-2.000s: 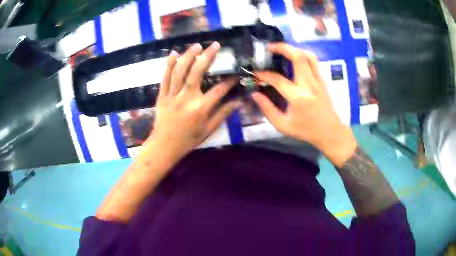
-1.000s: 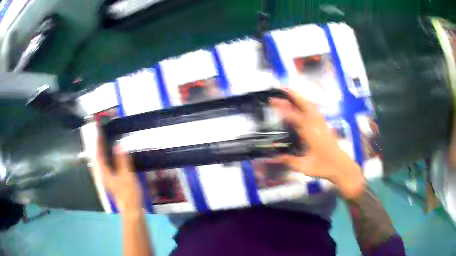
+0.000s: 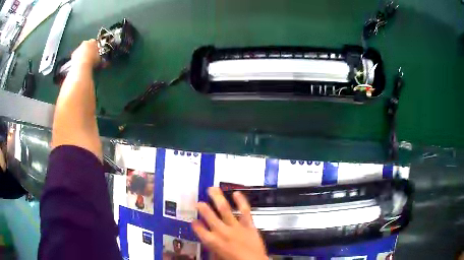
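Observation:
A black housing (image 3: 325,195) with a long white inner strip lies on the printed mat at the lower right. Thin wires show at its right end. My right hand (image 3: 231,226) is at its left end, fingers spread, touching but not gripping it. My left hand (image 3: 86,53) is stretched to the upper left, closed around a second black housing (image 3: 63,71) on the green surface. Bunched pale wires (image 3: 107,40) show just beyond my fingers, which are partly hidden.
A third black housing (image 3: 274,90) with loose wires at its right end lies on the green surface (image 3: 229,122). Black cords (image 3: 147,96) lie at its left and right (image 3: 392,106). A long pale strip (image 3: 55,38) lies at the far left. The printed mat (image 3: 180,188) covers the near bench.
My left hand has left the mat housing and reached out to the upper left. My right hand has moved to that housing's left end. The view has shifted, showing more green surface.

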